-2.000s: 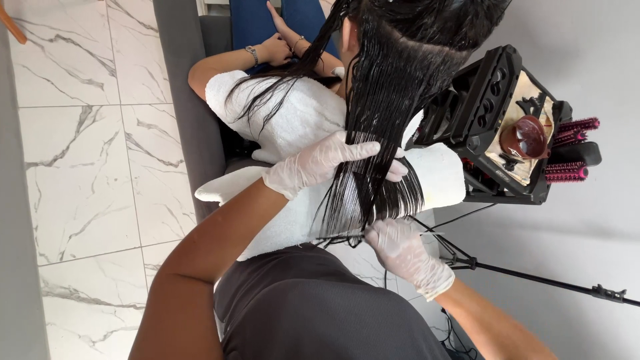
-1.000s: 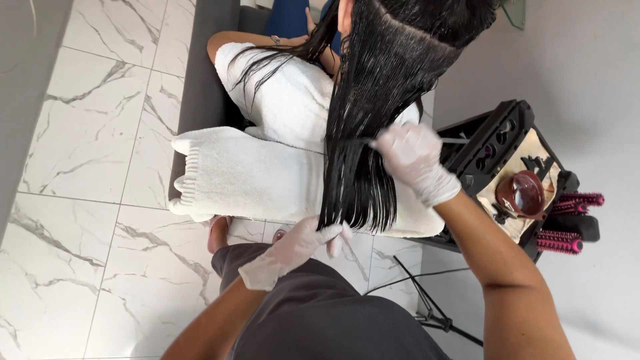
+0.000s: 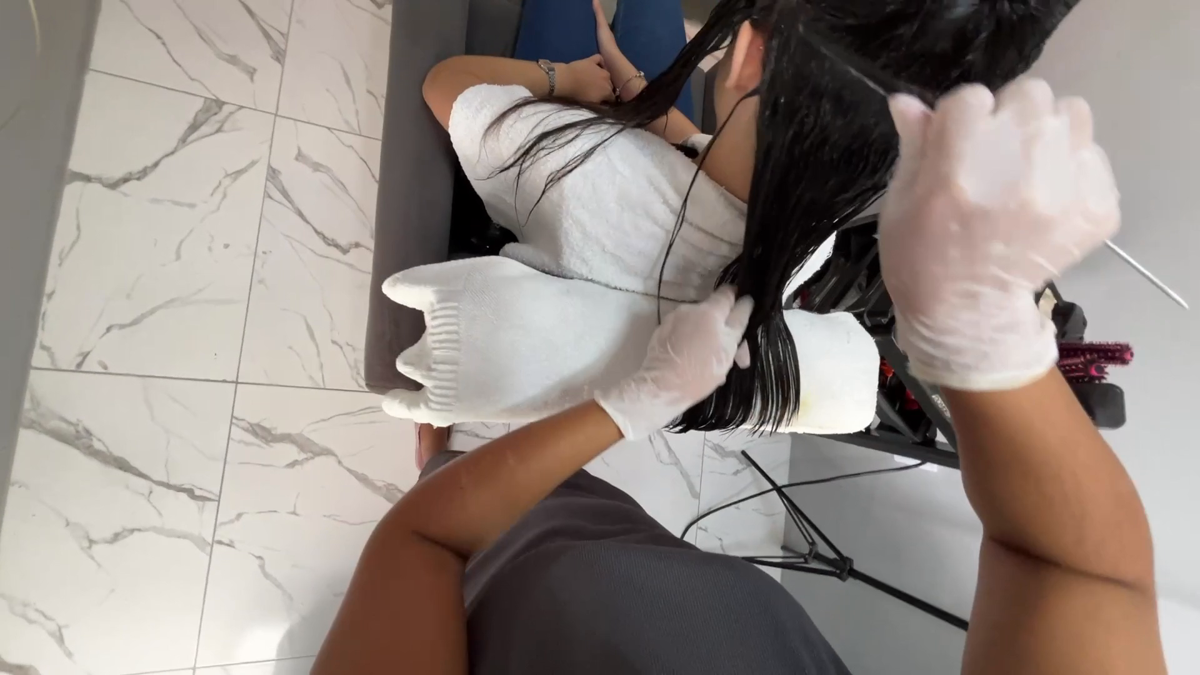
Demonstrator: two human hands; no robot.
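Long, wet dark hair hangs from a seated person's head down over a white towel laid across the chair back. My left hand, in a translucent glove, grips the gathered hair a little above its ends. My right hand, gloved too, is raised at the parting near the top of the head. It is closed around a tool whose thin metal tail sticks out to the right, probably a tail comb; the rest is hidden by the hand. Another white towel covers the person's shoulders.
Behind my right forearm stands a black trolley with pink round brushes at its side. A black tripod stand and a cable are on the lower right. The grey chair borders marble-patterned floor tiles on the left.
My right hand has risen from the hair's middle lengths to near the head. My left hand has moved from the hair's ends to a higher hold around the gathered strands.
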